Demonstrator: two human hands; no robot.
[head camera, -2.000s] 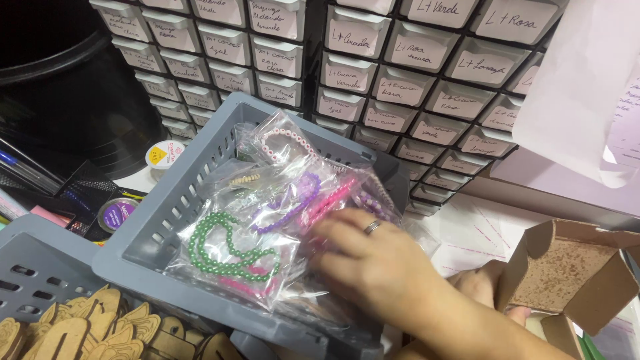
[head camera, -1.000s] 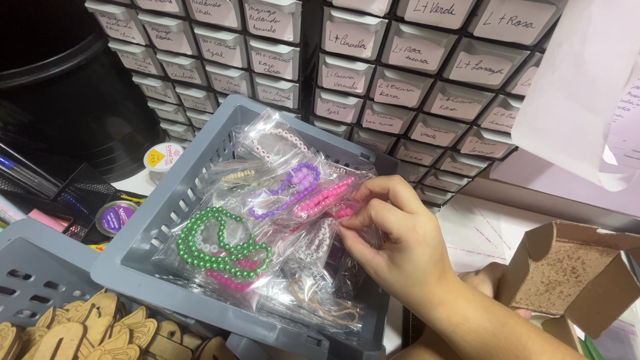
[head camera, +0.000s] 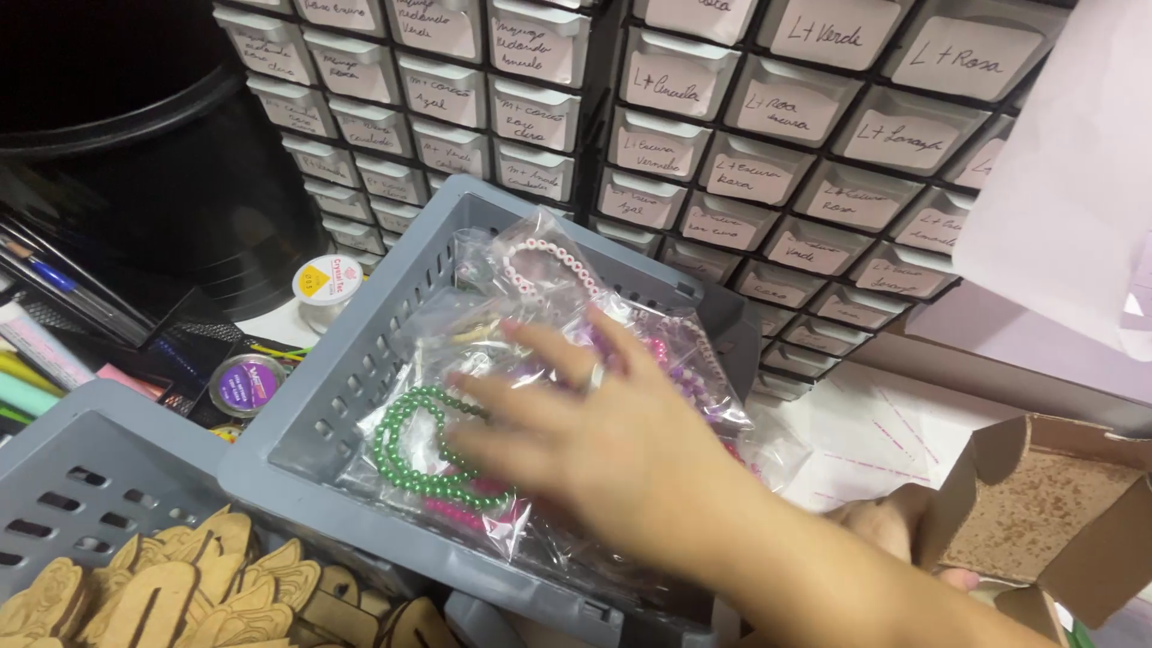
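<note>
My right hand (head camera: 585, 432), blurred and wearing a ring, spreads its fingers over clear plastic bags in a grey plastic basket (head camera: 342, 297). Its fingers are nearest to a bagged strand of green beads (head camera: 405, 468); pink beads (head camera: 454, 513) show below it. A bag with a white bead strand (head camera: 549, 261) lies at the basket's back, and purple beads (head camera: 697, 387) lie right of the fingers. The right forearm partly hides my left hand (head camera: 877, 526), which holds the left side of an opened cardboard box (head camera: 1044, 522).
Small labelled drawers (head camera: 648, 144) stand behind the basket. A second grey basket (head camera: 81, 450) with wooden cutouts (head camera: 162, 594) is at lower left. Thread spools (head camera: 245, 385), a pen holder (head camera: 81, 279) and a black bin (head camera: 153, 162) are at left. Paper (head camera: 1062, 180) hangs at upper right.
My right hand has moved left from the pink beads at the basket's right side, and its pinched fingers have spread. Some bags have shifted. The left hand stays by the box.
</note>
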